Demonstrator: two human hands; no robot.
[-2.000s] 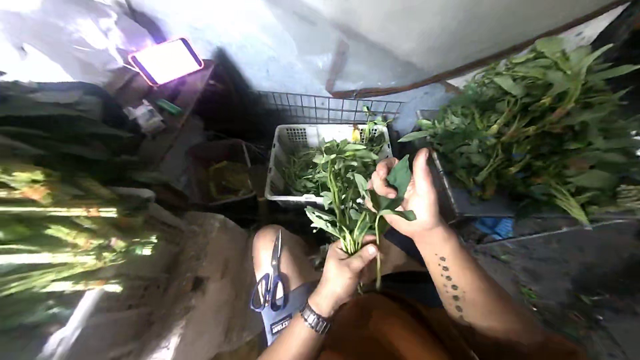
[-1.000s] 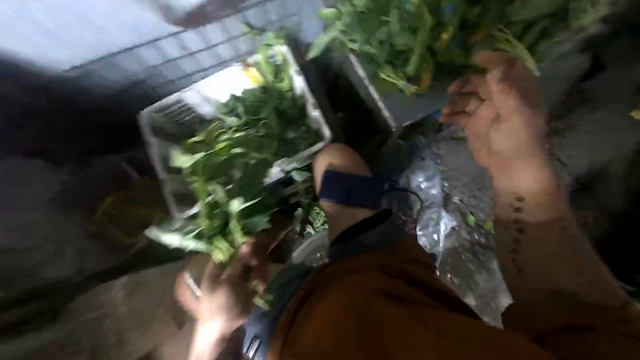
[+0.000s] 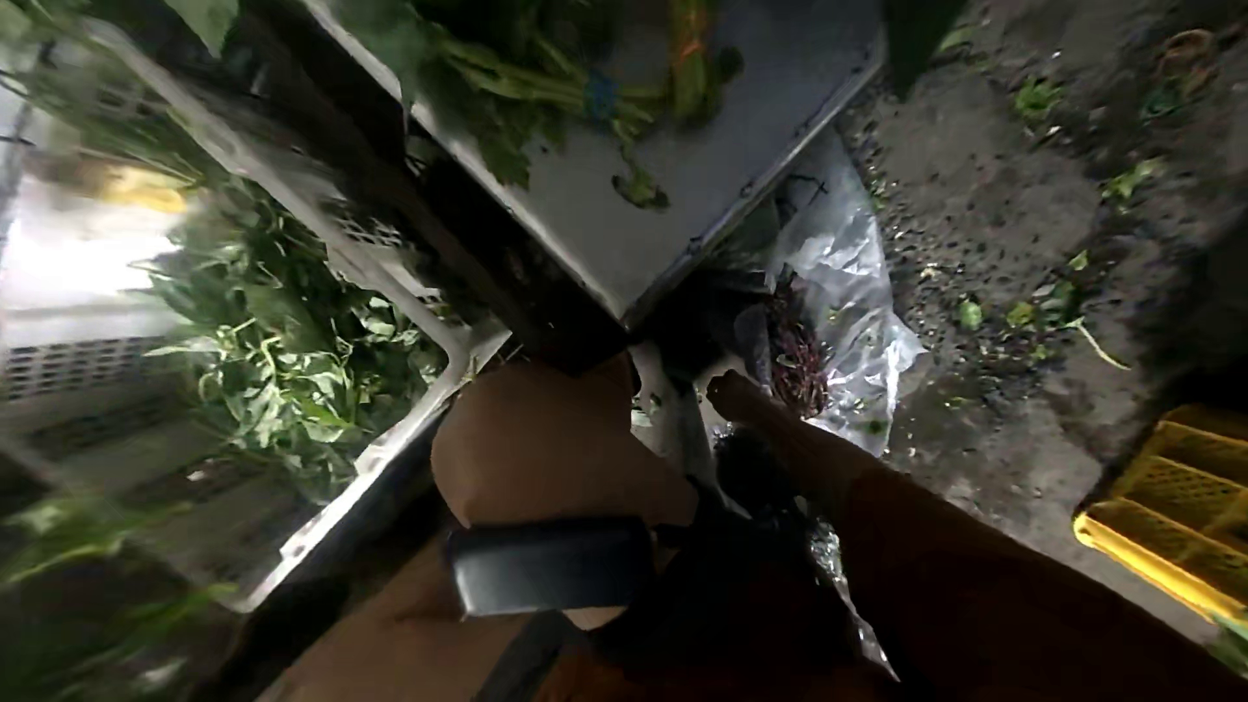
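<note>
My right arm reaches down past my knee, and my right hand [image 3: 741, 398] is low beside a clear plastic bag [image 3: 853, 283]. Thin reddish-purple strands [image 3: 801, 361] lie in the bag, close to my fingers. The hand is dark and partly hidden, so its grip is unclear. My left hand is outside the view. Blurred green leaves [image 3: 73, 546] show at the lower left; what supports them is hidden. Leafy greens [image 3: 302, 380] fill part of a white plastic crate [image 3: 390, 283]. Tied green stems [image 3: 546, 88] rest on a pale tabletop [image 3: 604, 214].
A dark rectangular object [image 3: 551, 565] lies across my leg below the bare knee [image 3: 546, 439]. The tabletop's corner juts toward the knee. A yellow plastic crate [image 3: 1170, 507] stands at the right on the dirty floor [image 3: 1014, 205], among scattered leaf scraps [image 3: 1038, 97].
The view has swung right and down. My right hand has gone from beside the piled greens down to the plastic bag. My left hand, earlier holding a bunch of greens, has left the view.
</note>
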